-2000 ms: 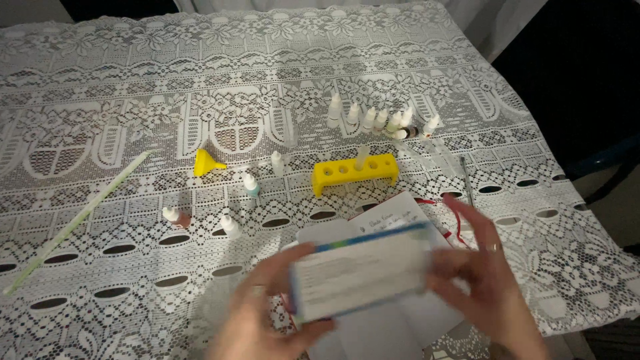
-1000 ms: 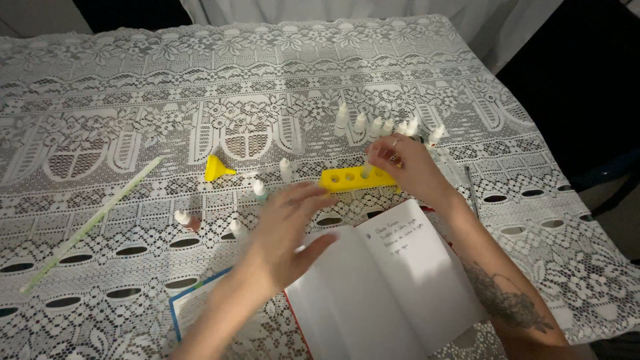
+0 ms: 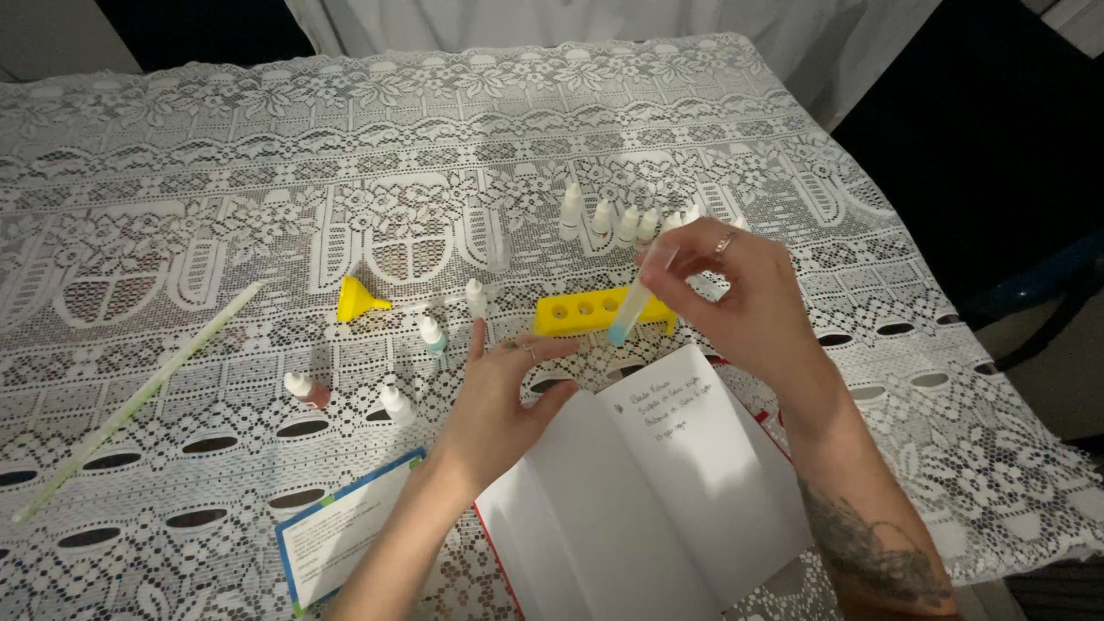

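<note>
Between its thumb and fingers, my right hand [image 3: 733, 297] holds a tilted clear test tube [image 3: 636, 302] with a little blue liquid at its lower end. Behind the tube stands a yellow test tube rack [image 3: 561, 316] with round holes. My left hand [image 3: 509, 401] is spread and holds nothing, left of the tube and over the top edge of an open notebook [image 3: 604, 517] with handwriting. A dropper bottle of blue-green liquid [image 3: 433, 336] and a white dropper bottle [image 3: 476, 297] stand just beyond my left hand.
Several white dropper bottles [image 3: 604, 226] stand behind the rack. To the left are a yellow funnel [image 3: 355, 299], a dropper bottle with reddish liquid [image 3: 308, 390], another white bottle [image 3: 397, 404] and a long green-white strip [image 3: 142, 397]. A printed card [image 3: 345, 535] lies beside the notebook.
The printed card, held in my hands two seconds ago, now lies left of the notebook. My right hand has lifted the test tube up from the rack.
</note>
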